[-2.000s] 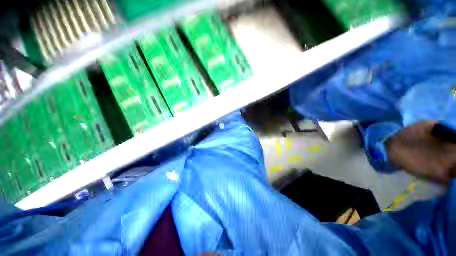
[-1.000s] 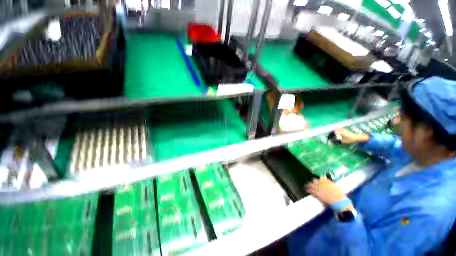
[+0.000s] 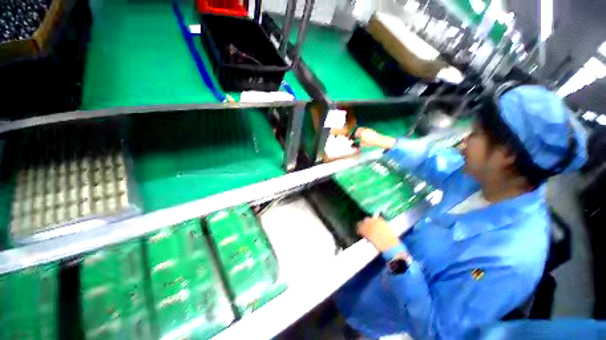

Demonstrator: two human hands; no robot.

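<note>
Neither of my hands is in the picture. A bit of light blue cloth shows at the bottom right corner, and I cannot tell whose it is. Green PCB panels (image 3: 242,255) lie side by side between the white-silver conveyor rails (image 3: 193,211), nearest in front of me. Small pale and dark parts sit on them, too blurred to tell apart. A clear component tray (image 3: 72,192) with rows of cream parts stands on the lower green shelf, beyond the rail at the left.
A worker in a blue smock and cap (image 3: 465,246) is at the right, one hand at the near rail, one reaching to the shelf. A black bin (image 3: 249,74), a red bin (image 3: 222,6) and a carton of dark parts (image 3: 20,30) stand on the upper shelf.
The view has swung up from my smock to the shelves, then further right. The neighbouring worker's far hand has moved from the boards to the shelf.
</note>
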